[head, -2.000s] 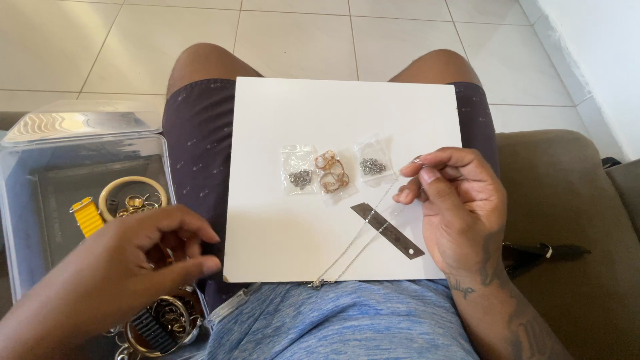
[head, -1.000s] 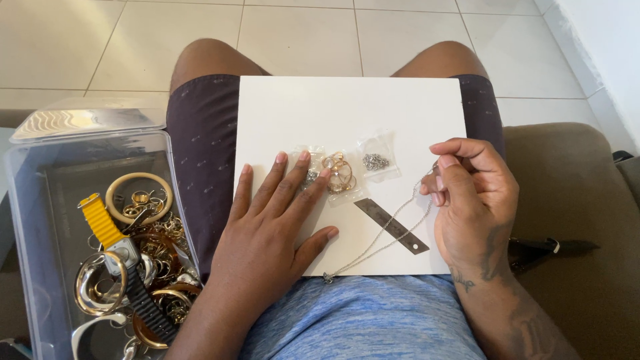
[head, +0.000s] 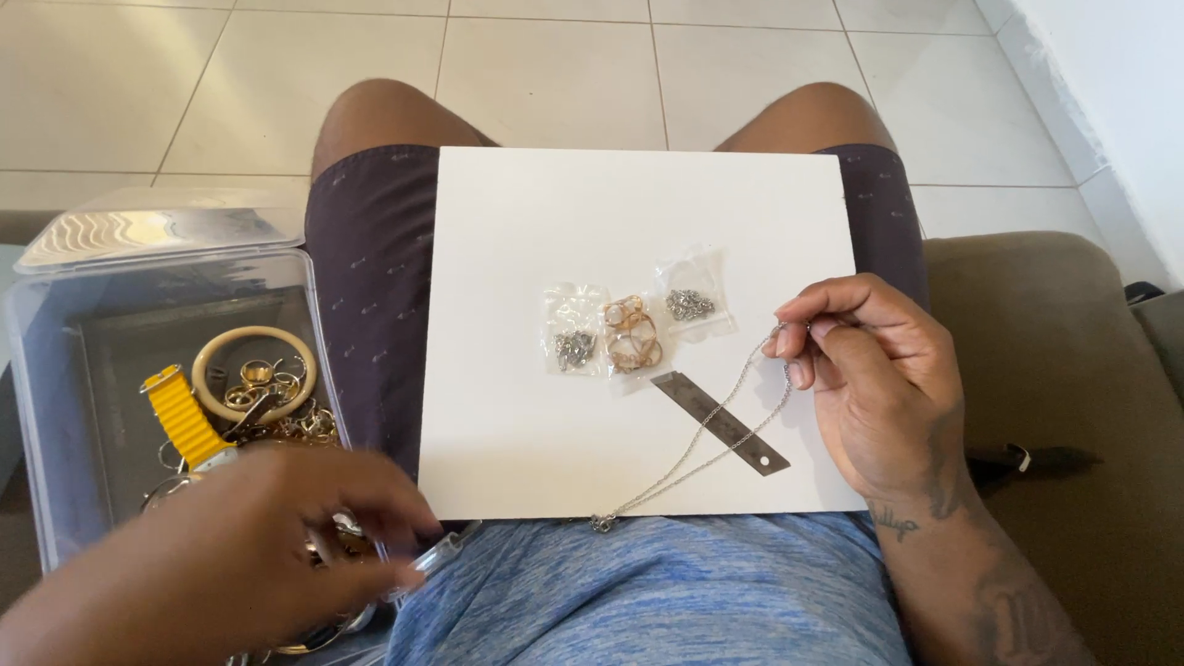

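Note:
My right hand pinches a thin silver chain necklace between thumb and fingers at the right of a white board. The chain hangs in a loop across a snap-off cutter blade, and its small pendant rests at the board's near edge. Small clear bags lie mid-board: one with silver chain, one with gold-coloured rings, one with more silver chain. My left hand, blurred, is over the jewellery box, fingers apart, near a clear plastic piece at the board's near left corner.
A clear plastic box with its lid folded back stands at the left. It holds a cream bangle, a watch with a yellow strap and several rings. A black object lies on the brown seat at the right.
My left hand has moved left off the bags and the board to above the box. My right hand still holds the chain.

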